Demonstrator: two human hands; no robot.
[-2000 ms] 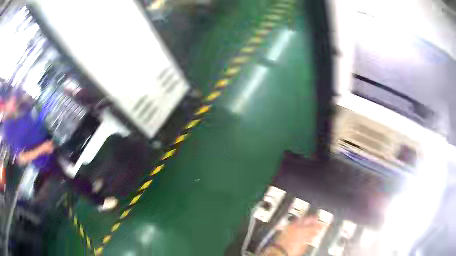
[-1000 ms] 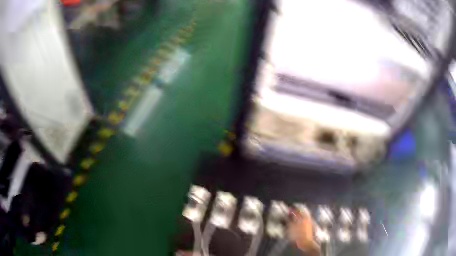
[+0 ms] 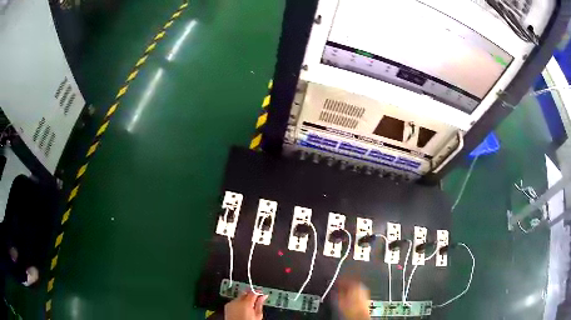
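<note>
Small black power adapters [image 3: 301, 230] sit in a row of white sockets [image 3: 265, 232] on a black panel [image 3: 275, 178]. White output cables [image 3: 314, 256] loop from them to two pale-green connector boards at the near edge, a left one [image 3: 285, 300] and a right one [image 3: 413, 308]. My left hand [image 3: 245, 307] is at the left board, its fingertips pinched at the end of the second adapter's white cable. My right hand [image 3: 352, 301] is blurred, between the two boards; whether it holds anything cannot be told.
A rack with a wide lit screen [image 3: 413, 47] and a beige test unit [image 3: 369, 119] stands behind the panel. Tiny red dots [image 3: 288, 270] show on the panel. A white cabinet [image 3: 37, 81] and part of a person [image 3: 25, 219] are at left. A blue object [image 3: 485, 147] is at right.
The view has swung towards the rack and panel and sharpened. My right hand has moved from the sockets down to the near edge. My left hand now shows clearly at the left board.
</note>
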